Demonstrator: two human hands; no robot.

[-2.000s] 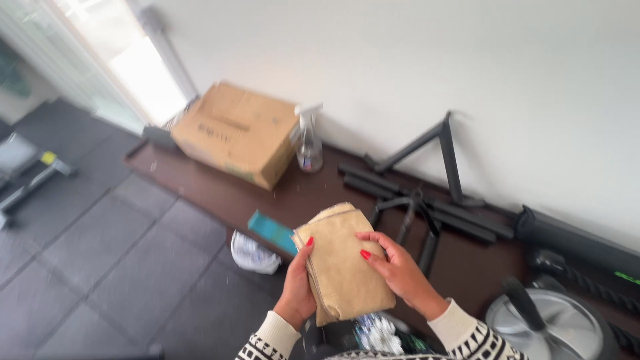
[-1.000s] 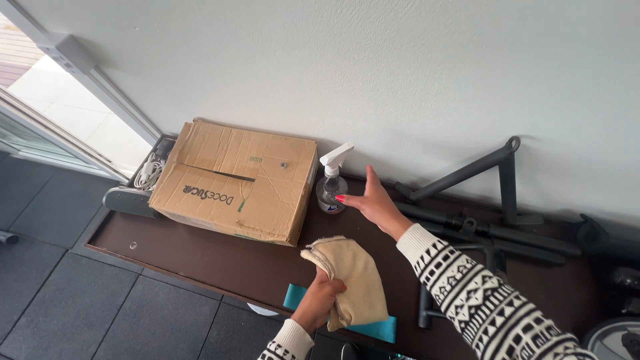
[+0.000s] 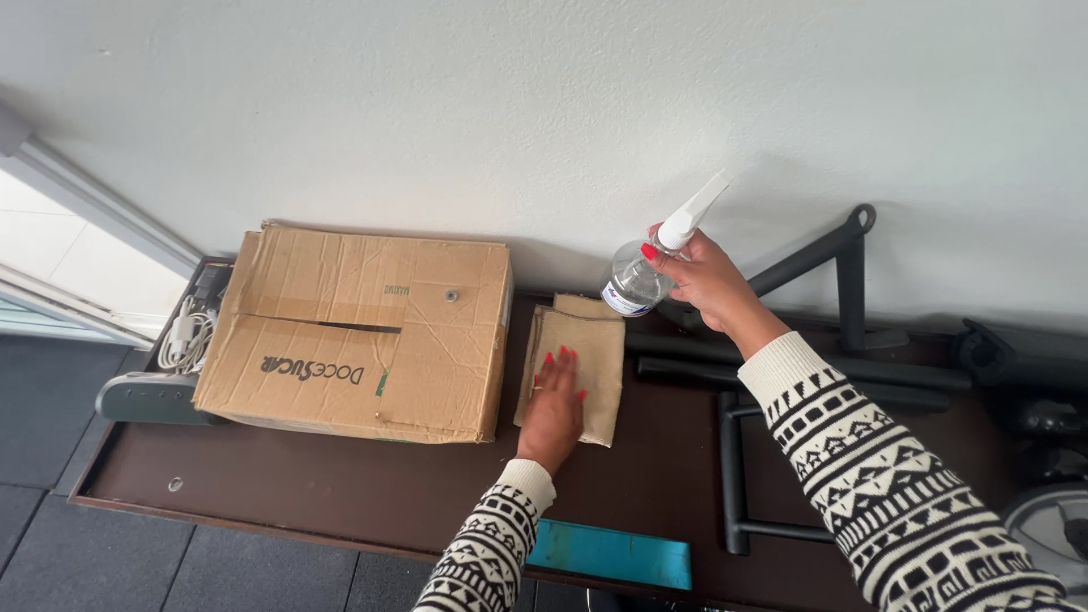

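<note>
My right hand (image 3: 710, 276) grips a clear spray bottle (image 3: 636, 276) by the neck, just under its white trigger head, and holds it up near the wall. The bottle bears a label and is tilted. Below and left of it, a folded beige cloth (image 3: 597, 365) lies on the dark brown tabletop (image 3: 340, 480). My left hand (image 3: 555, 416) rests on that cloth with its palm down and fingers extended. A cardboard box (image 3: 340, 340) stands just left of the cloth.
White cables (image 3: 185, 340) and a grey rounded device (image 3: 153, 398) sit left of the box. A turquoise flat item (image 3: 612, 552) lies at the front edge. Black metal bars (image 3: 799, 365) and a frame (image 3: 733, 476) occupy the right side, beside a round grey object (image 3: 1050, 527). The wall rises behind.
My right hand has taken hold of the spray bottle and lifted it from beside the box. The cloth, earlier held in my left hand, now lies on the tabletop under that hand.
</note>
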